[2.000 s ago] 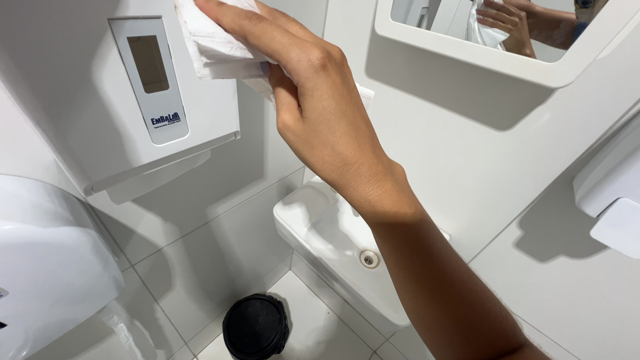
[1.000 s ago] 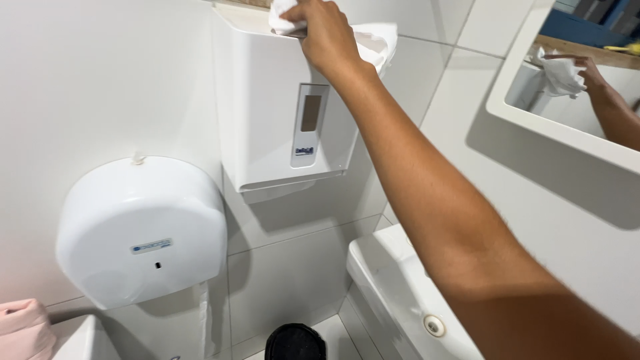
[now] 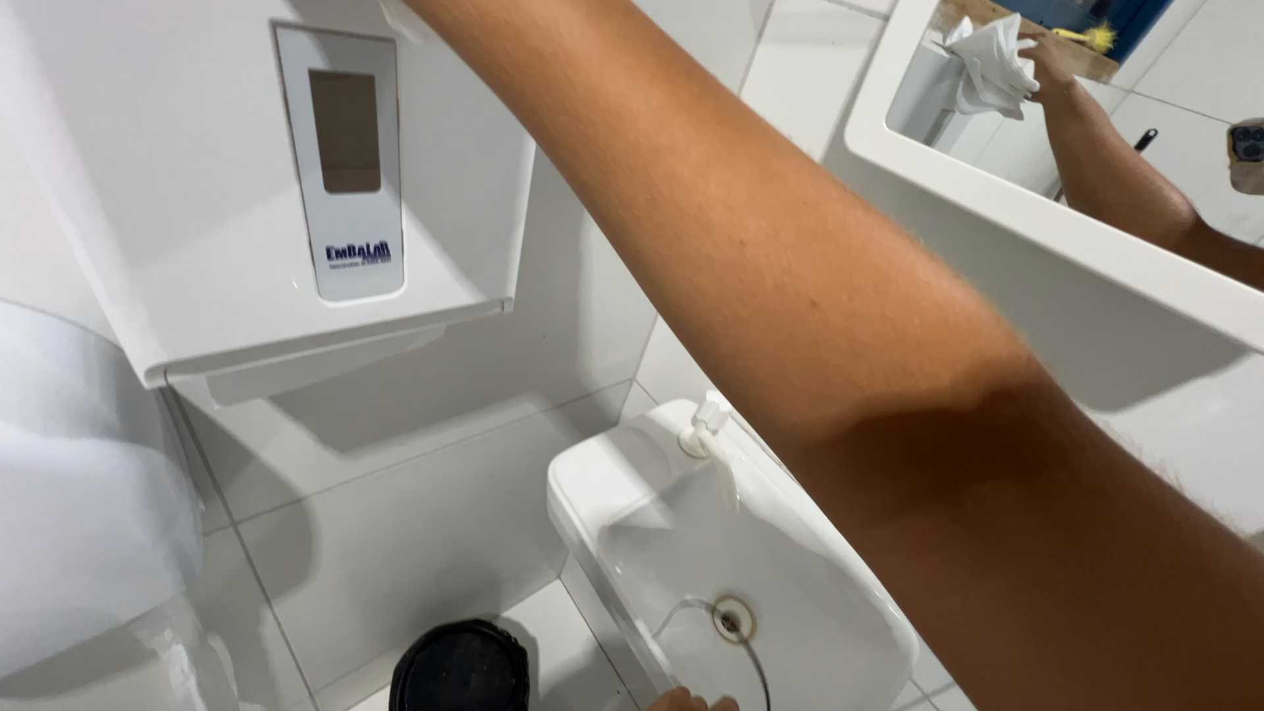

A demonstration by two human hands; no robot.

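My right forearm [image 3: 810, 296] crosses the view from the lower right to the top edge, in front of a white paper towel dispenser [image 3: 217, 197]. The hand itself is beyond the top edge. In the wall mirror [image 3: 859, 123], its reflection holds a bunch of white paper towels [image 3: 992, 69] near the dispenser's top. Fingers of my left hand [image 3: 693, 701] show at the bottom edge, beside the white washbasin [image 3: 583, 474]; the rest is cut off. A thin dark cord [image 3: 755, 657] curves over the basin near these fingers; whether they hold it is unclear.
A rounded white dispenser [image 3: 89, 494] is at the left. The basin has a white tap [image 3: 706, 420] and a drain [image 3: 733, 619]. A black bin [image 3: 462, 667] stands on the floor. Below the dispenser a white flap or sheet [image 3: 326, 365] sticks out. White tiled walls surround these.
The view has shifted closer to the towel dispenser. My right hand, seen on top of it a second ago, is now outside the direct view. Fingers now show at the bottom edge.
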